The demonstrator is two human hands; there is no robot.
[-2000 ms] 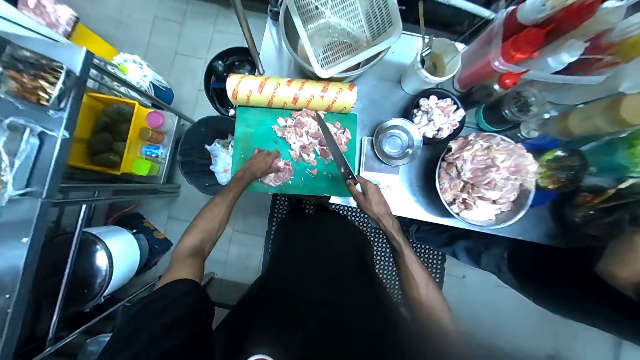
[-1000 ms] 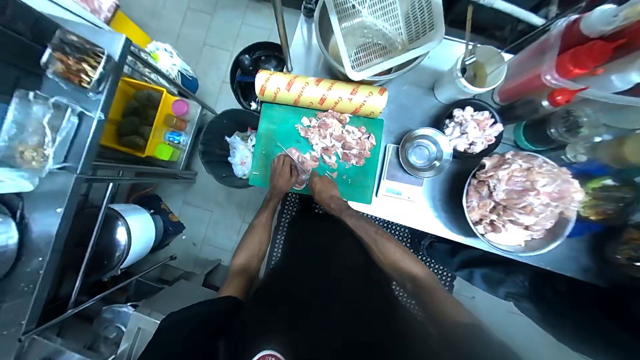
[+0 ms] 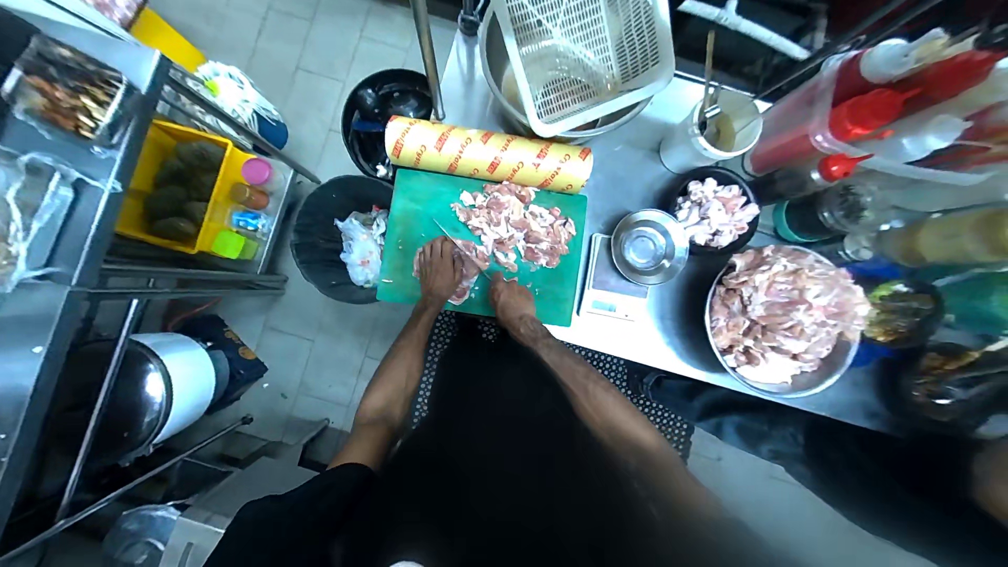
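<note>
On a green cutting board (image 3: 409, 236), my right hand (image 3: 512, 302) grips a knife (image 3: 458, 242), its blade slanting up to the left across a piece of raw meat (image 3: 461, 290). My left hand (image 3: 441, 272) presses on that same piece, close beside the blade. A heap of cut raw meat (image 3: 516, 224) lies on the upper right of the board. Along the board's far edge rests a yellow roll of cling film (image 3: 488, 154). Right of the board are a digital scale (image 3: 610, 291) and a small metal bowl (image 3: 650, 246) partly over it.
A large metal bowl of raw meat (image 3: 787, 315) and a black bowl of meat pieces (image 3: 715, 211) stand to the right. A white plastic basket (image 3: 587, 63) sits over a basin. Sauce bottles line the far right. A black bin (image 3: 315, 252) stands left; a person's dark clothing shows lower right.
Two seconds ago the knife was over the board's right side; it has moved left and down to the meat under my left hand. The view has shifted slightly.
</note>
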